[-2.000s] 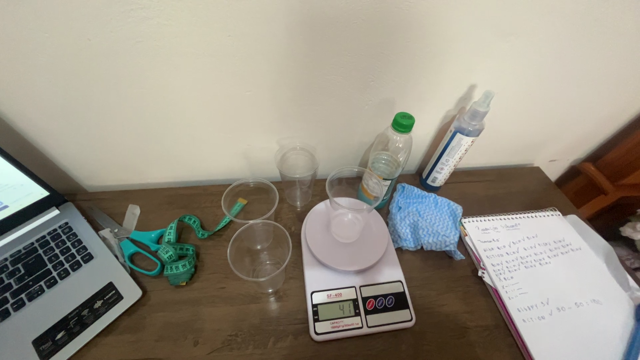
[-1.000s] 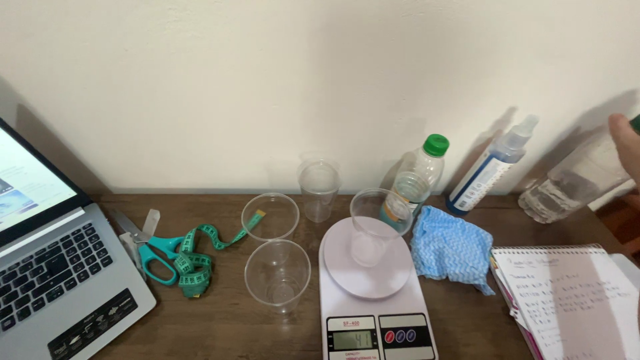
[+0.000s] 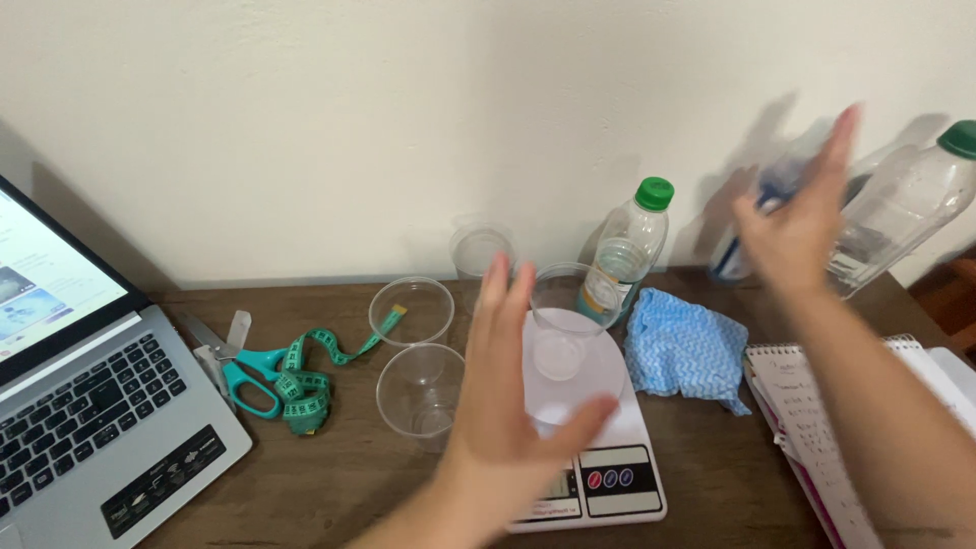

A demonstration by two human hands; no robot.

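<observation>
My left hand, open and holding nothing, is over the left part of a white digital kitchen scale. A clear plastic cup stands on the scale's round plate. Two more clear cups, one behind and one in front, are left of that hand; another cup stands near the wall. My right hand, blurred and open, is in front of a spray bottle, which it partly hides. Right of it stands a large clear bottle with a dark green cap.
A small green-capped bottle and a crumpled blue cloth are beside the scale. An open laptop, teal-handled scissors and a green tape measure lie at left. A spiral notebook with handwriting is at right.
The large clear bottle, near a hand at the right edge one second ago, now stands by the wall with no hand on it. My left hand has come into view over the scale.
</observation>
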